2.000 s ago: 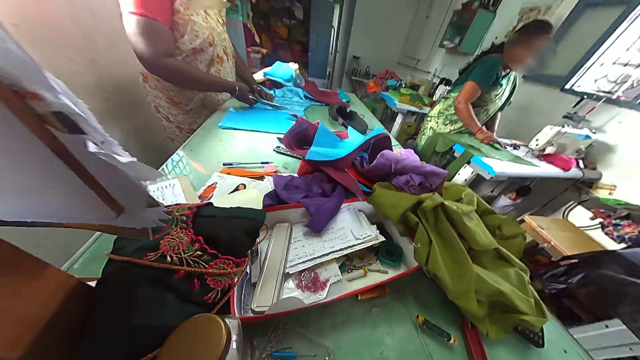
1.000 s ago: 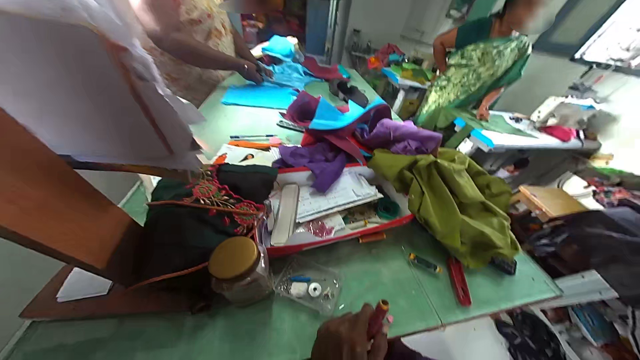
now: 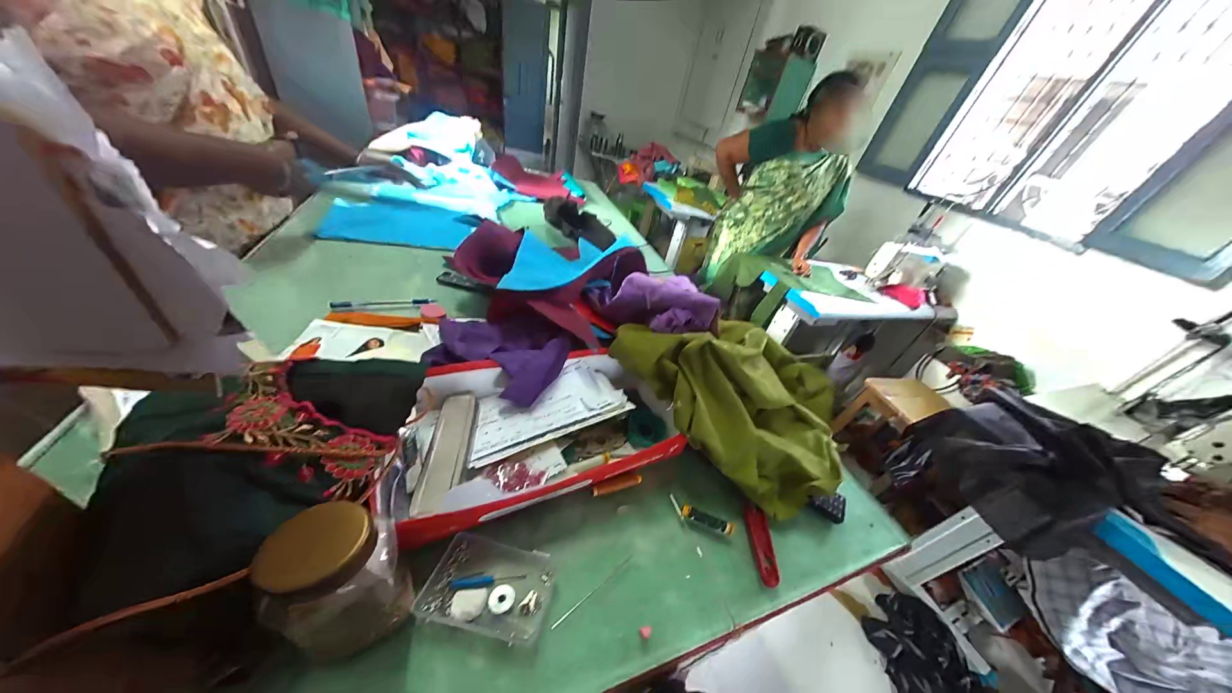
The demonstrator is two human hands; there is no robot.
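Note:
Neither of my hands shows in the head view now. On the green table (image 3: pixel 616 577) nearest me lies a clear plastic box (image 3: pixel 491 592) with a white bobbin, small metal pieces and a blue-handled tool. Beside it stands a glass jar with a gold lid (image 3: pixel 313 549). Behind them a red-rimmed tray (image 3: pixel 539 496) holds papers (image 3: pixel 544 409) and a long grey case (image 3: pixel 446 452). Olive green cloth (image 3: pixel 746 404) drapes over the tray's right side, and purple cloth (image 3: pixel 520 356) hangs over its back edge. A red-handled tool (image 3: pixel 760 547) lies near the table's right edge.
Dark embroidered cloth (image 3: pixel 212 481) is heaped at the left. Across the table a person's hands (image 3: pixel 385 168) work at light blue cloth (image 3: pixel 409 226). Another person (image 3: pixel 784 192) stands by a white sewing machine (image 3: pixel 905 262). A wooden stool (image 3: pixel 900 399) stands right of the table.
A hand holding a small reddish-brown object, seen at the table's near edge a second ago, has gone out of view. The person by the sewing machine stands more upright than two seconds ago.

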